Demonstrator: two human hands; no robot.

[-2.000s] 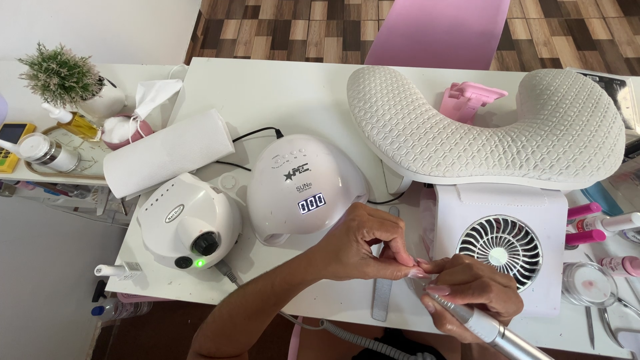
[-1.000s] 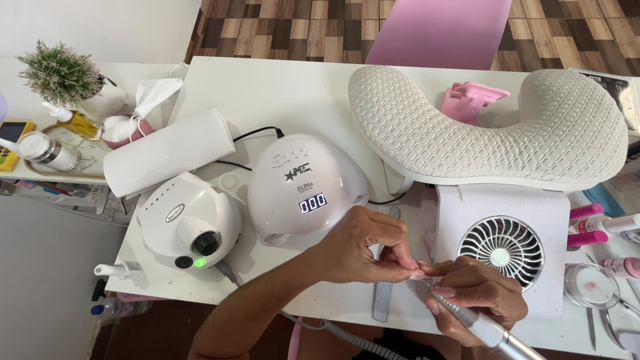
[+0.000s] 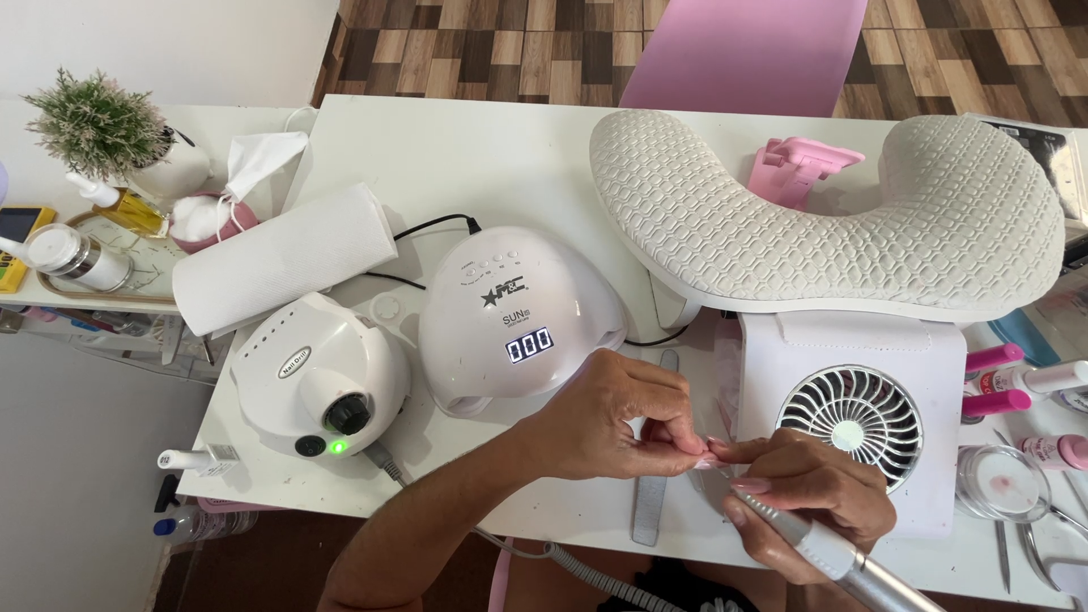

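Note:
My left hand (image 3: pixel 625 421), at the middle, has its thumb and fingertips pinched together; a small pale pink nail or nail tip shows there, and whether it is a separate piece cannot be told. Against these fingertips rest the fingers of my right hand (image 3: pixel 816 501), which grips a silver and white nail drill handpiece (image 3: pixel 850 565). The bit end points up and left toward the pinch. From the lower middle a coiled cord (image 3: pixel 599 585) runs to the white nail drill unit (image 3: pixel 323 382), whose green light is lit. A grey nail file (image 3: pixel 650 501) lies partly under my left hand.
Behind my hands are a white nail lamp (image 3: pixel 518 306), a paper towel roll (image 3: pixel 285 259) and a textured armrest cushion (image 3: pixel 816 246). A dust collector fan (image 3: pixel 850 433) sits beside my right hand. Polish bottles (image 3: pixel 994 401), a glass jar (image 3: pixel 1003 483) and metal tools (image 3: pixel 1003 557) are at the right.

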